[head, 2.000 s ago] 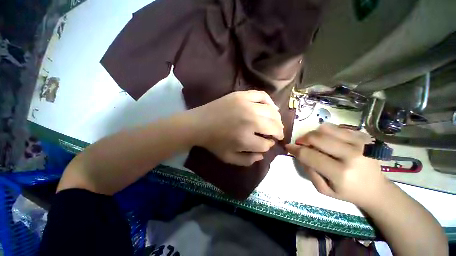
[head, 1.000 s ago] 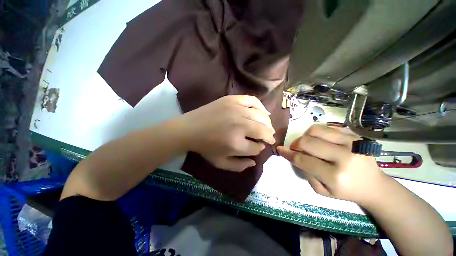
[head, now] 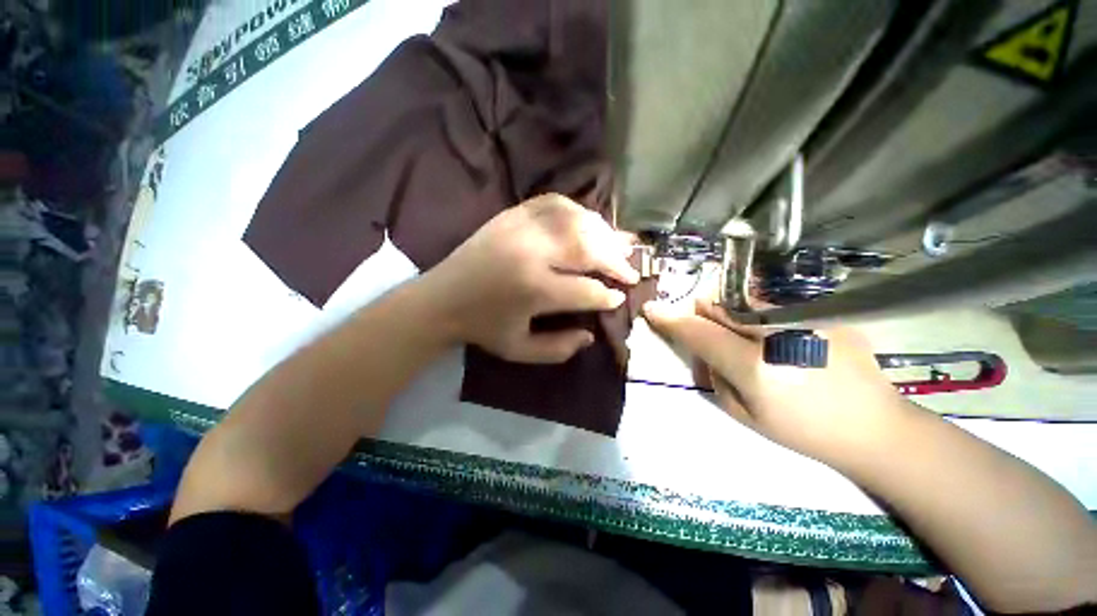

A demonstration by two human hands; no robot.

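Observation:
A dark brown garment panel (head: 361, 163) lies on the white table left of the machine head, its right edge at the presser foot area (head: 650, 260). My left hand (head: 541, 283) presses on the cloth beside the foot, fingertips near its edge. My right hand (head: 770, 361) is just right of the cloth edge, its fingertips at the seam edge below the foot; its other fingers are partly hidden under the machine head. The needle itself cannot be made out.
The machine head (head: 722, 108) covers the upper right. Red-handled thread snips (head: 950, 373) lie on the machine bed beside my right wrist. The black ribbed knob (head: 795, 349) stands over my right hand. A blue basket (head: 60, 542) is at the lower left, below the green table edge (head: 505, 487).
The view has shifted, showing more table lettering and a yellow warning triangle. Both hands have moved up toward the presser foot with the cloth edge, and the lower cloth flap now lies flatter.

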